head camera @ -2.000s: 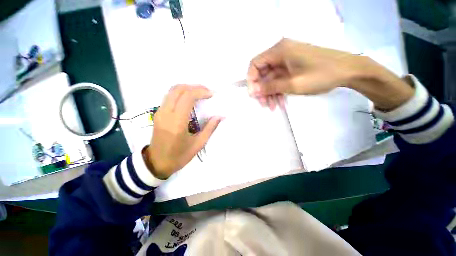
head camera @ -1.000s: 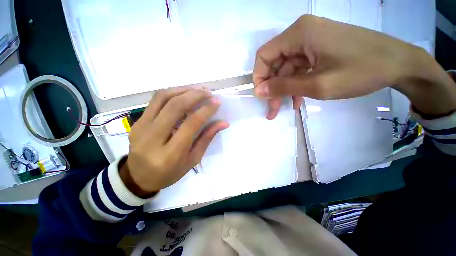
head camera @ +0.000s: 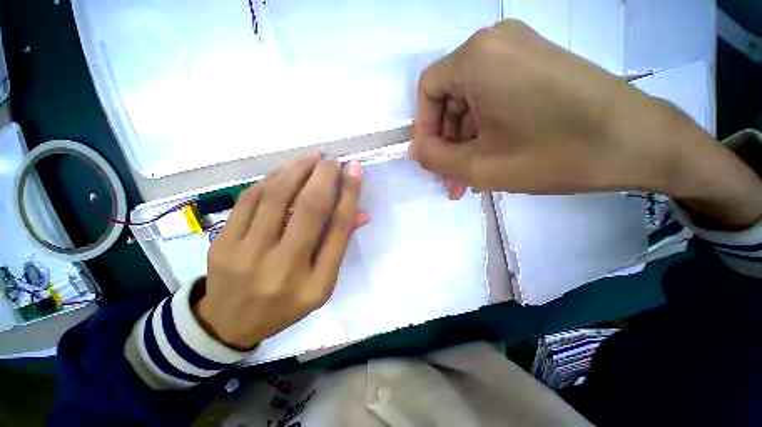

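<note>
A white panel (head camera: 418,258) lies in front of me. Its green circuit board (head camera: 238,193) with a yellow component (head camera: 194,218) shows at the upper left corner, partly under my left hand. My left hand (head camera: 280,242) lies over the panel's left part, fingertips near its far edge, palm down. My right hand (head camera: 485,125) is at the panel's far edge, thumb and index finger pinched together. A thin pale strip (head camera: 384,153) runs along that edge between the hands; whether the right fingertips hold it is hard to tell against the white.
A large white panel (head camera: 200,100) lies behind. Another white panel (head camera: 576,242) lies at the right. A white tape roll (head camera: 27,200) lies flat on the dark green bench at the left, beside more panels with circuits (head camera: 12,250). Greyboard (head camera: 498,250) shows between panels.
The view has shifted, so the panels and tape roll sit differently in the picture. Both hands have come down onto the panel's far edge, and the left hand's fingers now lie closer together.
</note>
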